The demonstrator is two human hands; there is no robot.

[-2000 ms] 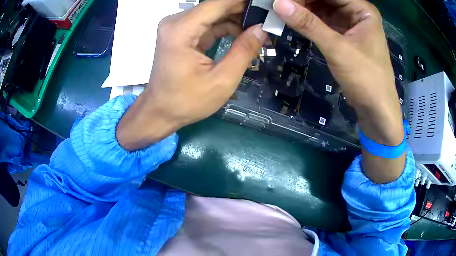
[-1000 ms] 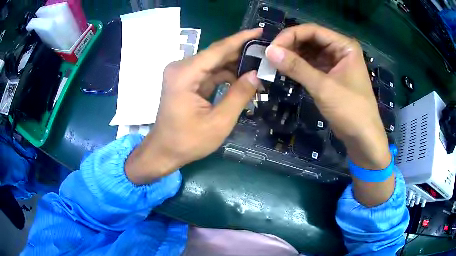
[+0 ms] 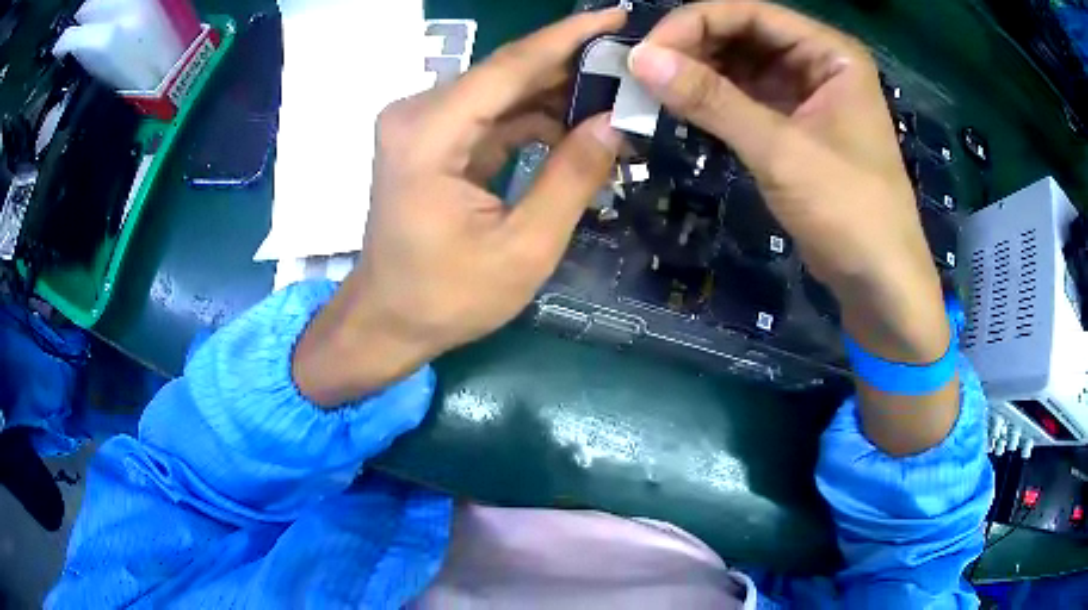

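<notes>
My left hand (image 3: 477, 215) holds a black watch display module (image 3: 593, 95) by its edges, between thumb and fingers, above the blister tray. A pale L-shaped adhesive pad (image 3: 637, 107) lies along the module's top and right side. My right hand (image 3: 776, 131) pinches the pad's upper right corner against the module between thumb and forefinger. The module's right side is hidden by the pad and my right fingers. Under my hands, the clear blister tray (image 3: 644, 330) holds several black modules with small white code labels and flex cables.
White backing paper (image 3: 340, 131) lies over a sticker sheet (image 3: 449, 50) left of the tray. A smartphone-like black slab (image 3: 233, 131) lies beside it. A green tray (image 3: 90, 292) is at far left, with a red-and-white box (image 3: 167, 89). A white vented box (image 3: 1020, 292) stands at right.
The camera view shifts between frames. Both hands stay together at the module. The pad's top strip now shows along the module's upper edge, which was cut off by the frame two seconds ago.
</notes>
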